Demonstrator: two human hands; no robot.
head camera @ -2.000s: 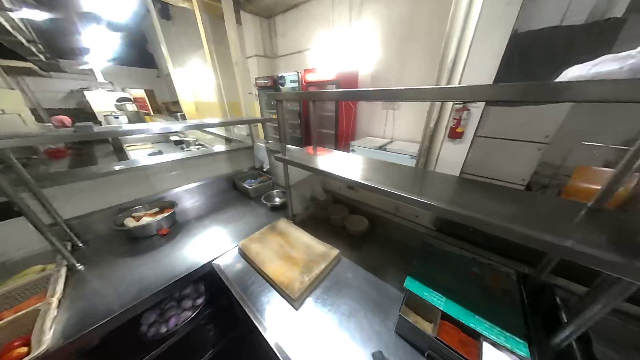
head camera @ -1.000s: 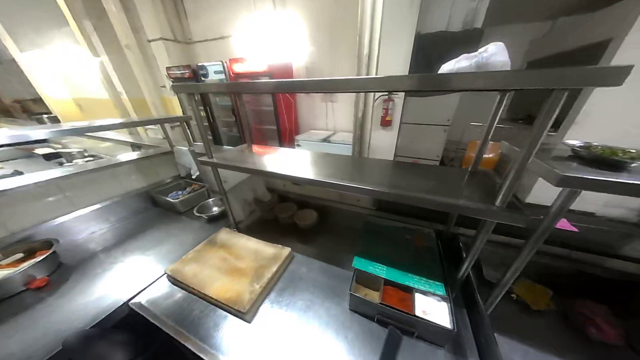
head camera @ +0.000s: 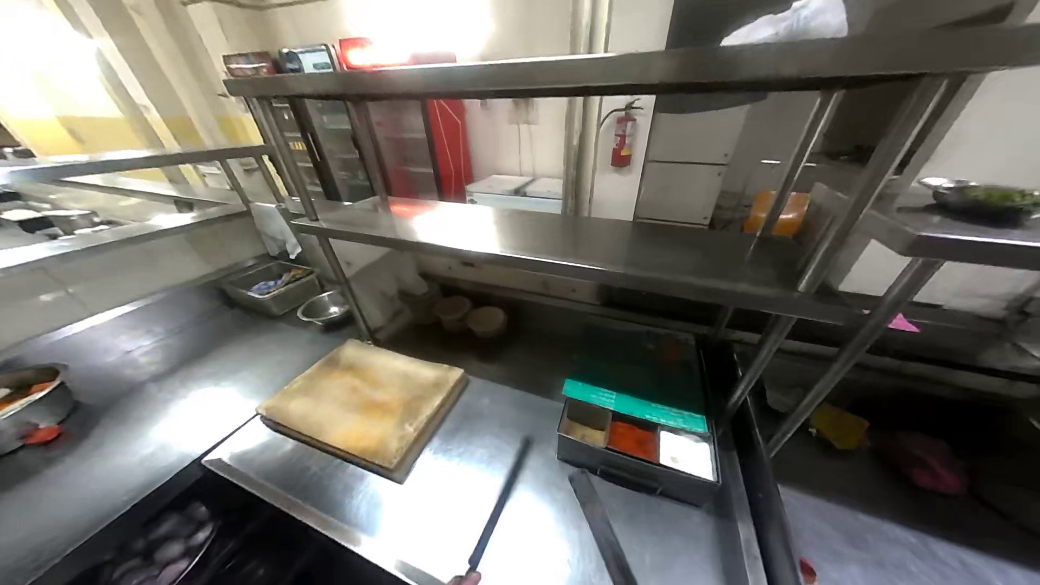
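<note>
At the bottom edge, only the fingertips of my left hand (head camera: pixel 465 578) show, closed on the lower end of a long thin dark rod or blade (head camera: pixel 500 505). It points up and away over the steel counter. To its right is a broad dark flat blade (head camera: pixel 601 528) that runs out of the frame at the bottom; its lower end is hidden. My right hand is out of view. A thick worn cutting board (head camera: pixel 366 406) lies left of the rod. A black spice box (head camera: pixel 642 479) with a green-edged lid holds tan, orange-red and white contents.
A two-level steel shelf (head camera: pixel 552 244) spans the counter's back. At left stand a pan of cut vegetables (head camera: pixel 36 406), a steel bowl (head camera: pixel 323 309) and a rectangular steel tub (head camera: pixel 272 288). Onions or similar bulbs (head camera: pixel 166 544) sit low at front left. A black rail (head camera: pixel 760 471) borders the right.
The view has swung right and down. The fingertips and the thin dark rod have come into view at the bottom. More of the broad flat blade shows below the spice box.
</note>
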